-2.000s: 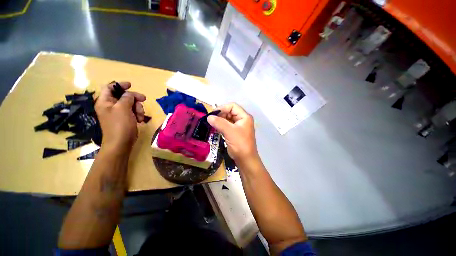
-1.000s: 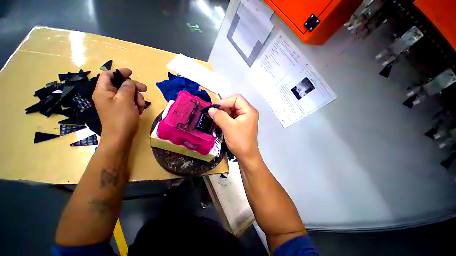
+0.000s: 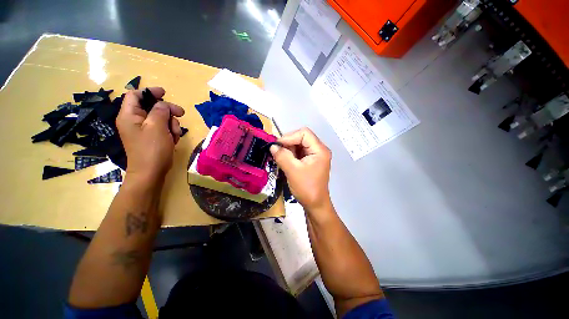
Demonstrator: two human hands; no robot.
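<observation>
The pink fixture (image 3: 234,152) with a dark window sits on a cream-white block (image 3: 218,185) on a dark speckled round stand (image 3: 215,205). My right hand (image 3: 304,163) is at the fixture's right edge, thumb and forefinger pinched on a small black piece that is mostly hidden by the fingers. My left hand (image 3: 148,128) is raised left of the fixture, its fingers closed on black triangular pieces (image 3: 148,99). A heap of black triangular pieces (image 3: 65,121) lies on the tan tabletop, partly behind my left hand; some show a pale pattern.
A blue cloth (image 3: 226,110) and a white paper sheet (image 3: 240,88) lie behind the fixture. A grey machine panel (image 3: 399,205) with instruction sheets (image 3: 368,103) stands at the right. Silvery hanging clips (image 3: 508,62) hold black pieces near an orange box (image 3: 390,22). A pale ledge (image 3: 287,249) is below.
My right hand has moved slightly right and down from the dark window to the fixture's edge. My left hand stays nearly still. The view has shifted, with the table higher in the picture than at first.
</observation>
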